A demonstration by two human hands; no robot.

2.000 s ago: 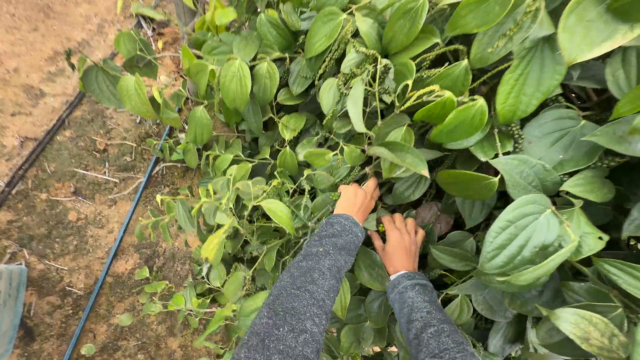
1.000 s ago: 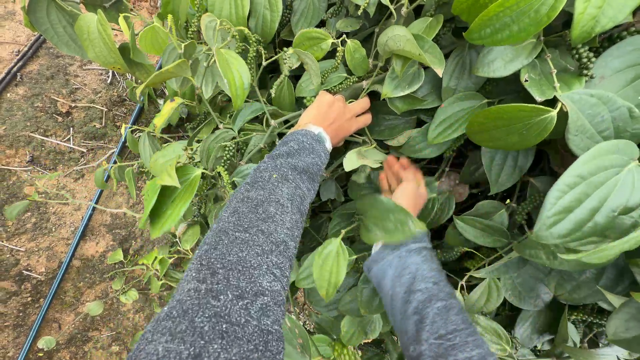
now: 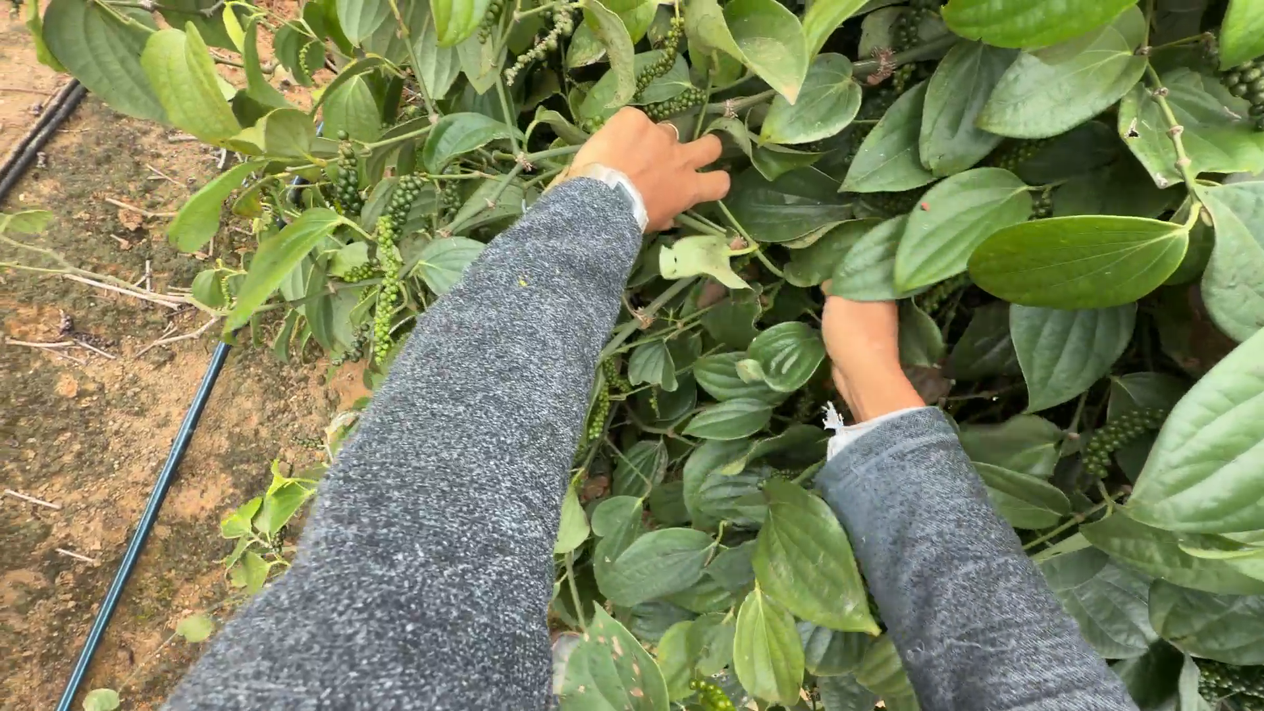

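My left hand (image 3: pixel 652 163), in a grey sleeve, reaches into a pepper vine at upper middle. Its fingers bend around stems and leaves, but what lies under them is hidden. Lower and to the right, my right hand (image 3: pixel 864 346) is pushed into the foliage, its fingers mostly covered by leaves. A spike of green peppercorns (image 3: pixel 386 286) hangs left of my left forearm. Another green peppercorn spike (image 3: pixel 1124 434) hangs among leaves at the right. A pale, torn leaf (image 3: pixel 701 259) sits just below my left hand.
Broad pepper leaves (image 3: pixel 1076 259) crowd the right side. On the left, a thin blue-black hose (image 3: pixel 163 484) crosses bare brown soil (image 3: pixel 79 425) with dry twigs. A dark pipe (image 3: pixel 39 138) lies at the upper left.
My right hand, blurred in the open beside a leaf a second ago, now reaches in among the leaves. My left hand stays at the upper stems. The view has shifted closer to the vine.
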